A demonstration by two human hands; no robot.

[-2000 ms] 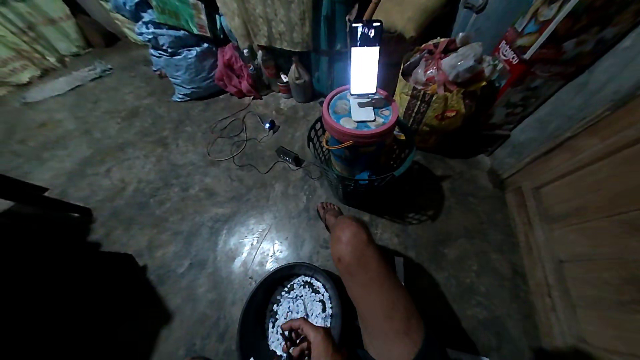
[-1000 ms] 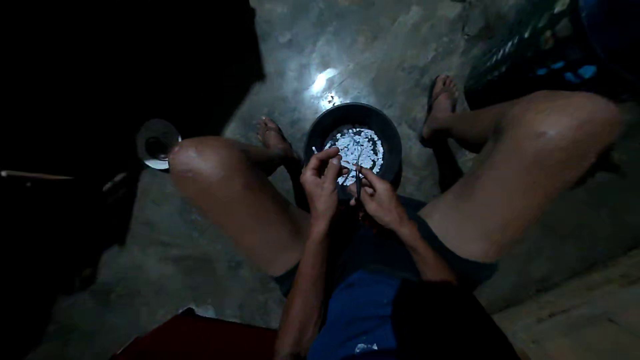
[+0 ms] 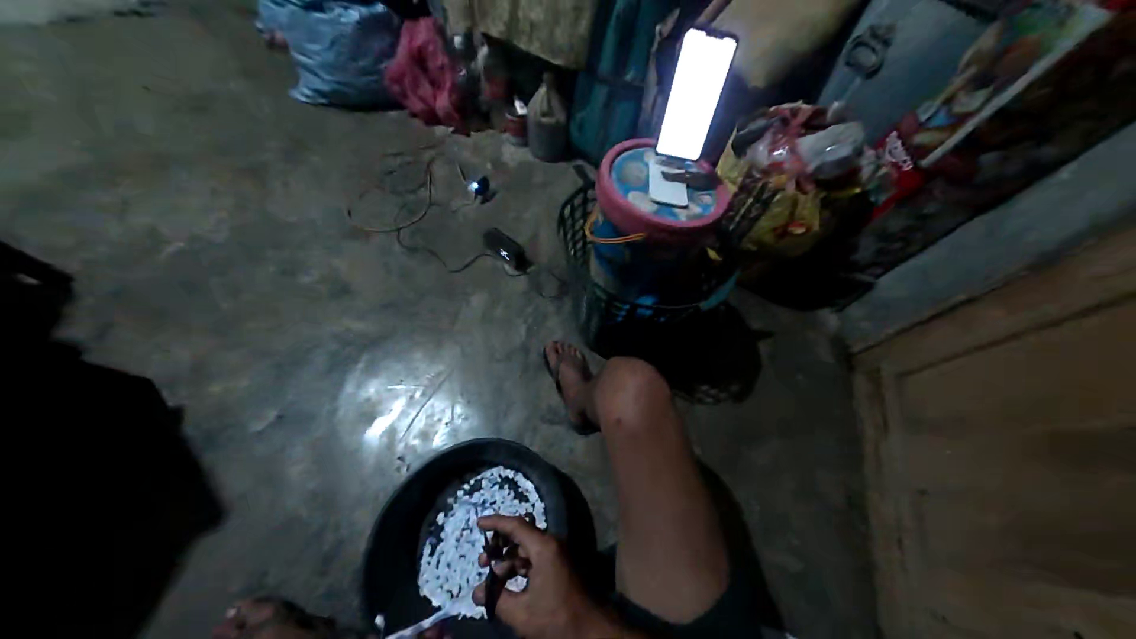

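A round black tub point(image 3: 382, 550) stands on the floor at the bottom centre, with many small white pieces point(image 3: 461, 541) spread inside. Over its right side, my right hand point(image 3: 541, 577) is closed around dark scissors point(image 3: 493, 577), whose shape is partly hidden by the fingers. A thin white strip point(image 3: 426, 623) slants across the tub's near side, left of the scissors. Only fingertips of my left hand point(image 3: 435, 633) show at the bottom edge, against the strip; the rest of that hand is out of view.
My bent right knee point(image 3: 630, 399) rises beside the tub. Beyond it, a lit phone point(image 3: 697, 93) leans upright on a pink-rimmed bucket point(image 3: 612, 200) inside a dark plastic basket point(image 3: 577, 240). Cables point(image 3: 399, 226) lie on the concrete floor. Filled bags point(image 3: 342, 53) line the back, and a wooden panel point(image 3: 1012, 426) is at right.
The view has swung from straight down over my lap to forward across the floor. My left hand, in full view one second ago, is now almost entirely below the frame.
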